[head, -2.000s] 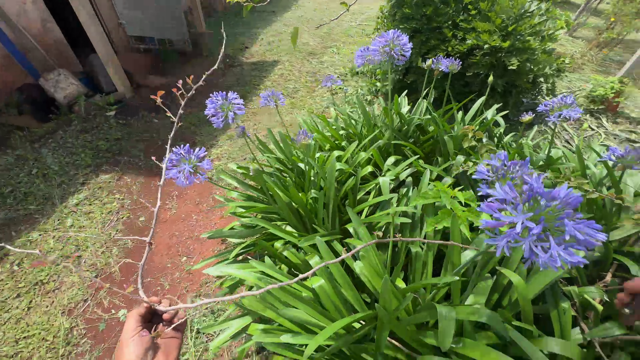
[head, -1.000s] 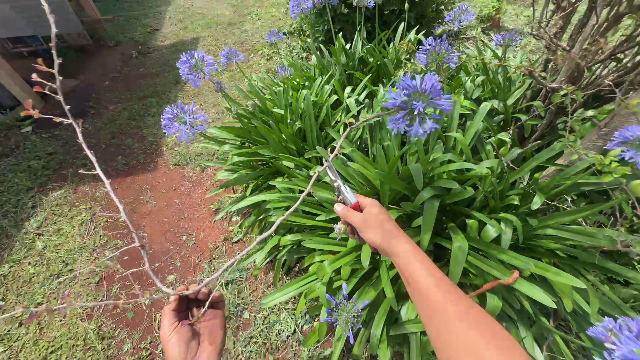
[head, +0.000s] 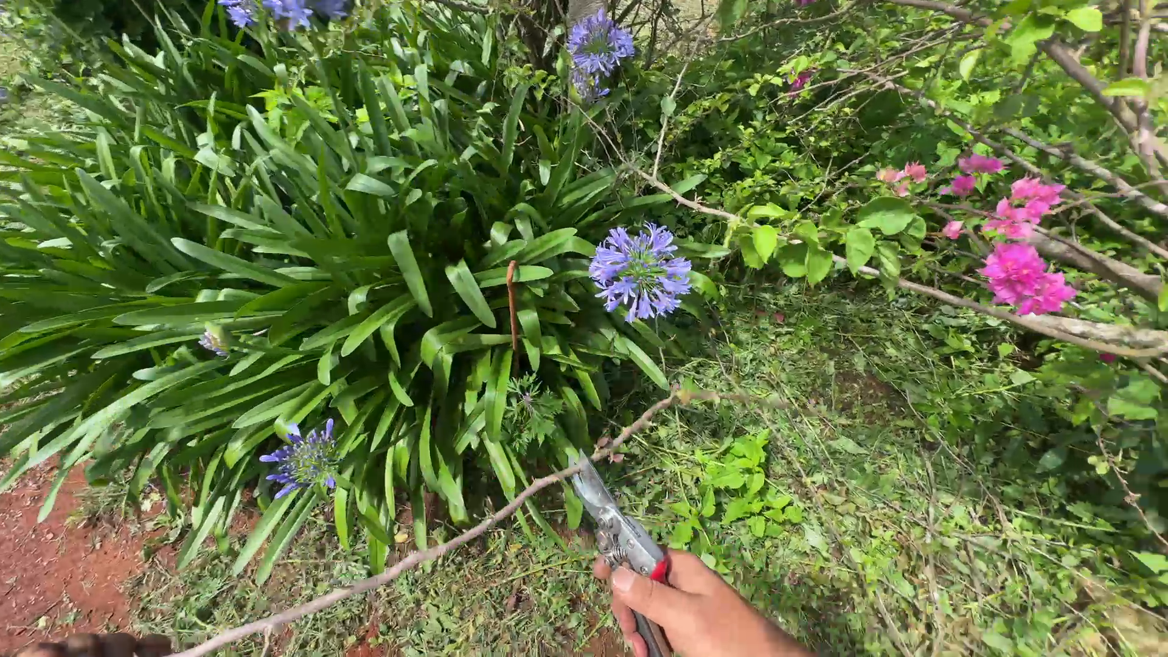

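My right hand (head: 671, 598) grips metal pruning shears (head: 620, 529) with red and dark handles, at the lower middle. The blades point up and left, and their tip meets or overlaps a thin, bare woody branch (head: 429, 553); whether they touch it, I cannot tell. From the lower left the branch rises to a blurred end near the centre. At the bottom left corner only the fingers of my left hand (head: 96, 644) show, dark and partly cut off, beside the branch's lower end. Their hold on it is mostly out of frame.
A large clump of strap-leaved agapanthus (head: 274, 274) with purple-blue flower heads (head: 641, 272) fills the left and centre. Thorny-looking bougainvillea branches (head: 1004, 315) with pink blooms (head: 1027, 274) reach in from the right. Cut grass and twigs cover the ground (head: 821, 511); red soil (head: 64, 557) shows at lower left.
The view has swung right. My right hand, at the right edge two seconds ago, came in with the shears by one second ago. The forked part of the branch near my left hand has left the view.
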